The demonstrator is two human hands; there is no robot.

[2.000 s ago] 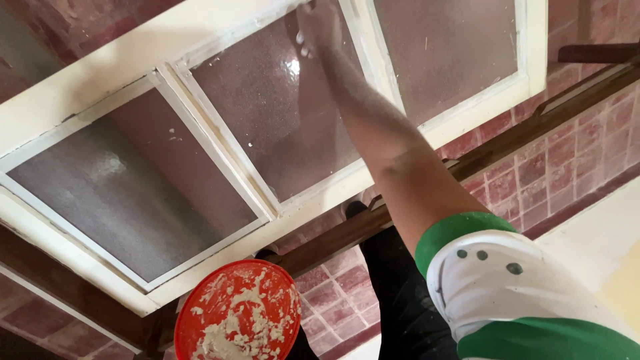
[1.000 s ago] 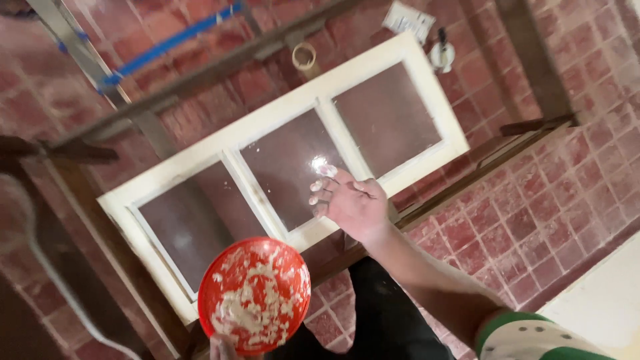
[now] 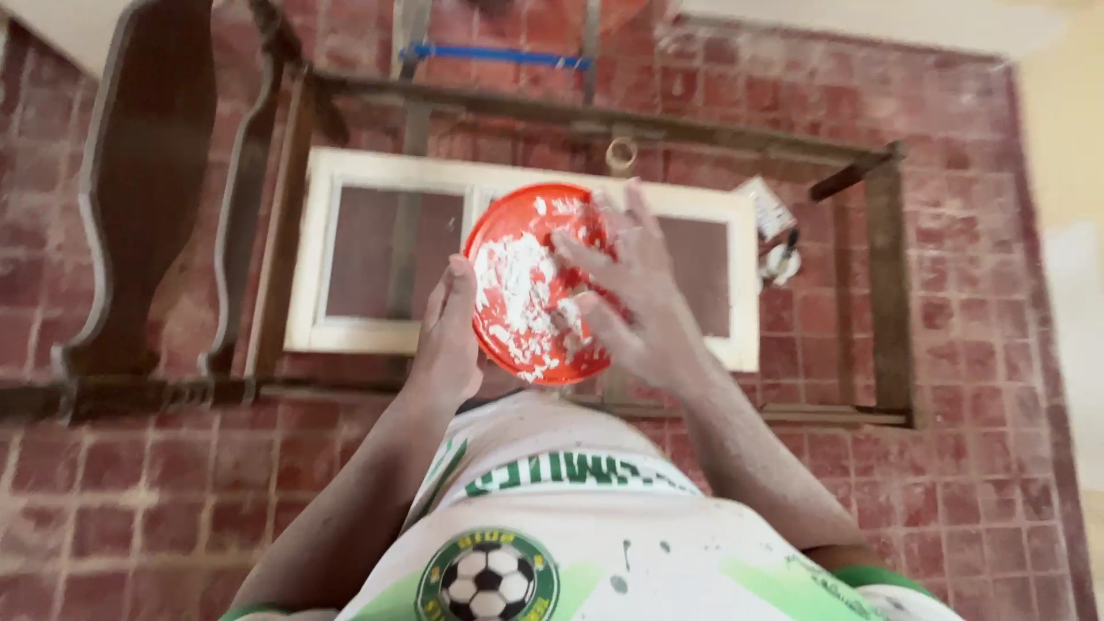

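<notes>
A round red plastic lid or shallow dish (image 3: 543,207), smeared with crumbly white putty-like paste (image 3: 517,285), is held by its left rim in my left hand (image 3: 450,332). Over its right side is my right hand (image 3: 634,289), fingers spread, their tips at the paste; whether any paste is between them cannot be told. Below both hands lies a white-painted frame with glass panes (image 3: 302,259), its middle part hidden by the dish and my right hand.
A dark wooden frame (image 3: 888,293) surrounds the white one. A roll of tape (image 3: 621,153) lies behind it, and a small white container (image 3: 780,263) beside a printed packet (image 3: 763,207) at right. Curved dark wooden panels (image 3: 151,172) stand left. Farther back is a blue bar (image 3: 500,55).
My right hand has moved from above the glass panes to the red dish. The dish is now held up over the middle of the white frame. The view has turned.
</notes>
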